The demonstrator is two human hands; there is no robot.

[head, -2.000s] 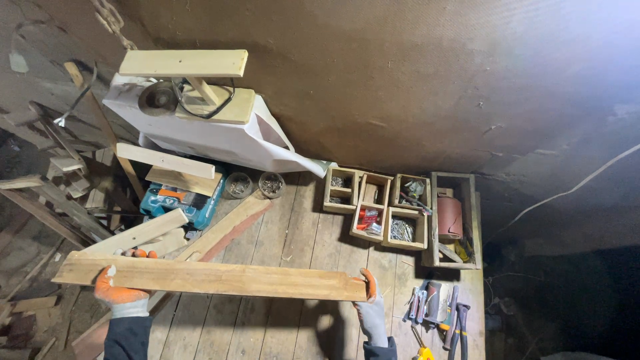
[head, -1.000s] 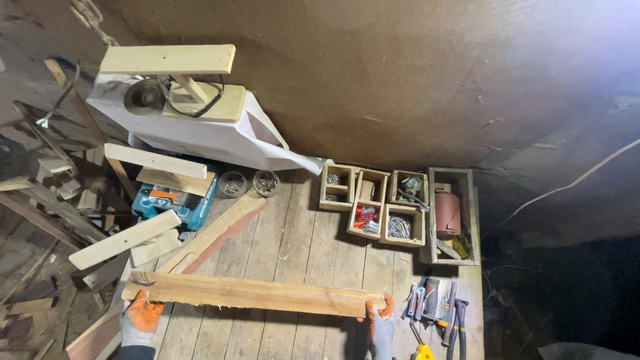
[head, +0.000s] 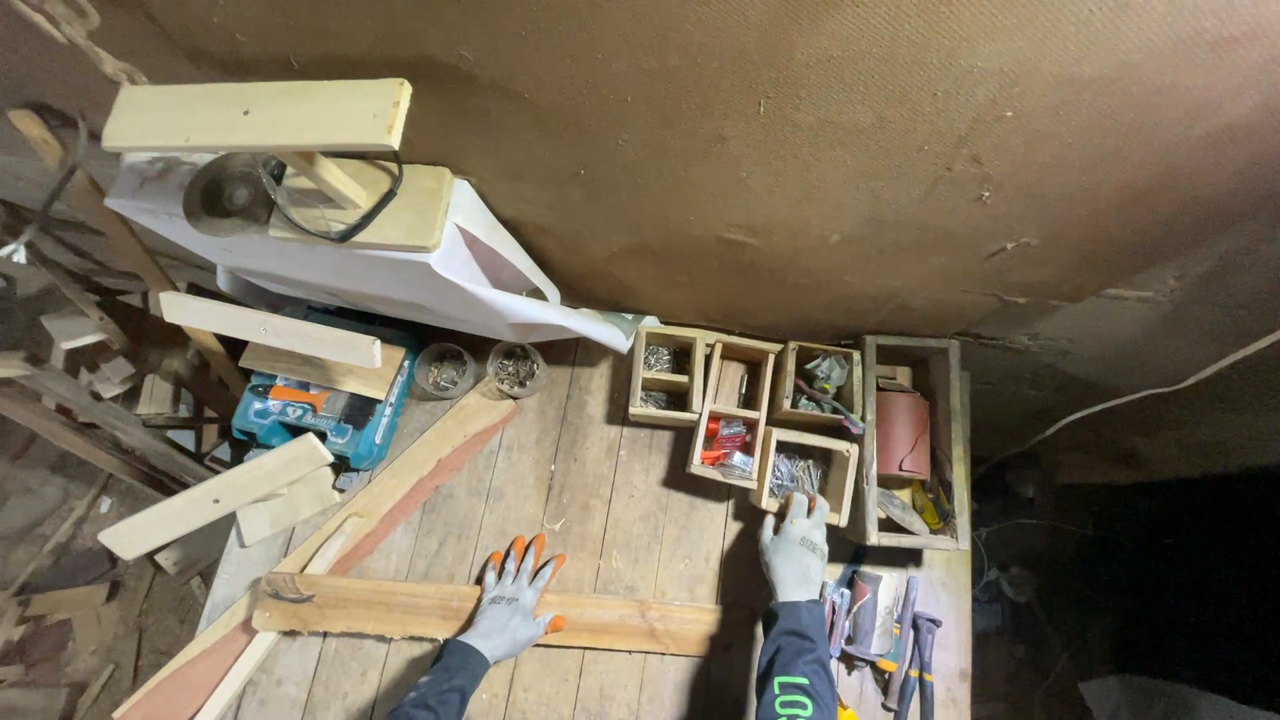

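Observation:
My left hand [head: 513, 600], in a grey glove with orange fingertips, lies with spread fingers on a wooden board [head: 380, 606]. The board rests across the plank workbench, its left end over a long angled wooden strip [head: 440, 450]. My right hand [head: 797, 545], gloved alike, reaches to the front edge of a small wooden box of nails [head: 795, 475]; its fingertips are at the nails, and whether they grip any cannot be told. Beside that box are a divided box with red packets [head: 728, 440], a box with small hardware [head: 820, 380] and a two-part box of fasteners [head: 660, 375].
A larger wooden box holds a sandpaper roll [head: 902, 430]. Hammers [head: 918, 660] and other hand tools lie at the right front. Two jars of screws [head: 516, 368], a teal tool case [head: 320, 410] and wooden T-shaped pieces [head: 255, 115] stand at left. Offcuts litter the floor.
Both hands held the board by its ends; now it lies on the bench. My left hand has moved right onto its middle, and my right hand has left its right end for the nail box.

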